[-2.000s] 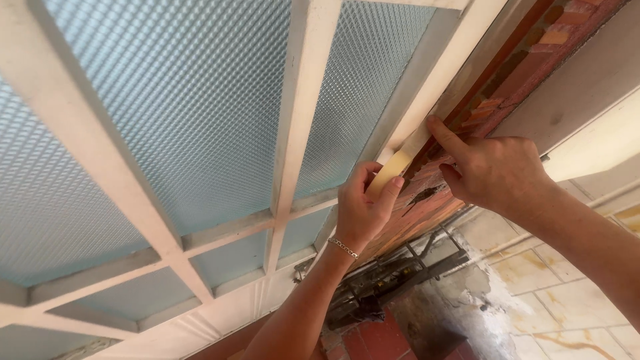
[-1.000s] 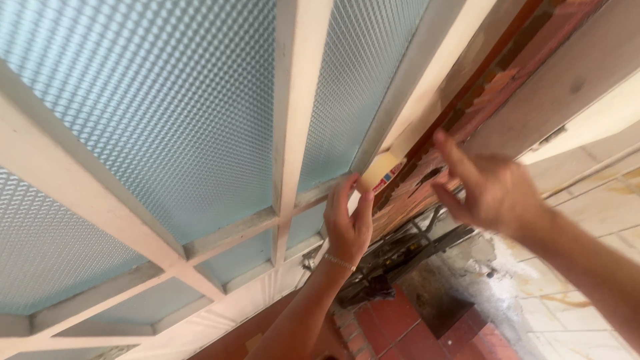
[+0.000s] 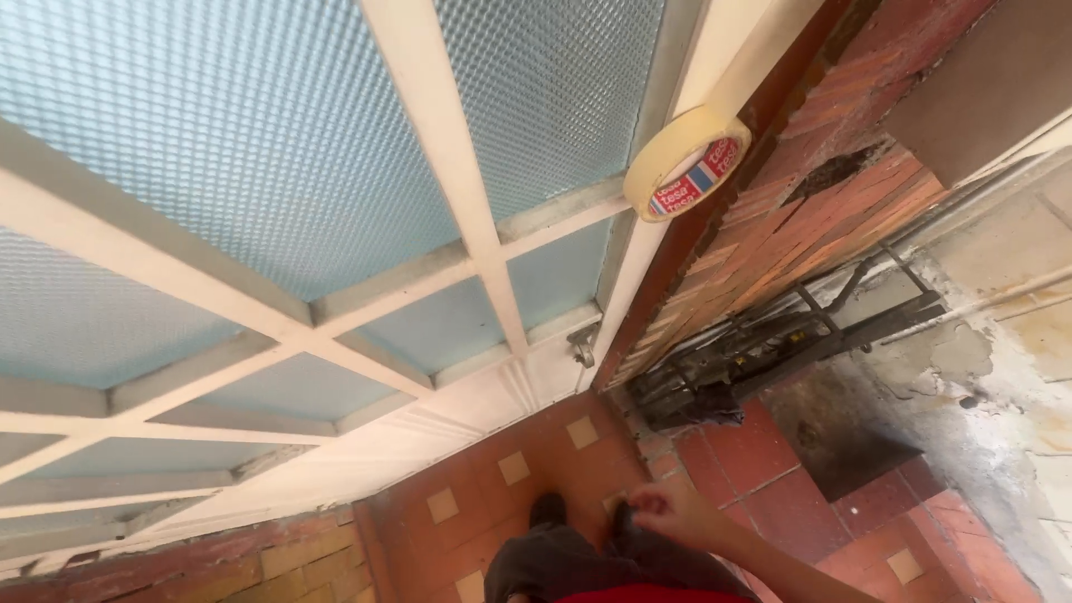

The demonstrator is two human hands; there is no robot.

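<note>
A roll of cream Tesa masking tape (image 3: 688, 165) hangs against the right edge of a cream-painted door frame (image 3: 494, 251), with no hand on it. A strip of its tape (image 3: 745, 59) runs up the frame's edge above the roll. Textured glass panes (image 3: 553, 92) fill the frame. My right hand (image 3: 657, 505) is low in the view, above the tiled floor and near my shoe, its fingers loosely curled; nothing can be seen in it. My left hand is out of view.
A brick wall edge (image 3: 754, 243) borders the frame on the right. Below it a dark metal rack (image 3: 787, 335) stands by the wall. A metal latch (image 3: 582, 345) sits low on the frame. Red floor tiles (image 3: 745, 452) and a dark floor patch (image 3: 837, 427) lie beneath.
My left hand has let go of the tape roll and left the view. My right hand has dropped away from the frame's edge. The roll now hangs by its strip.
</note>
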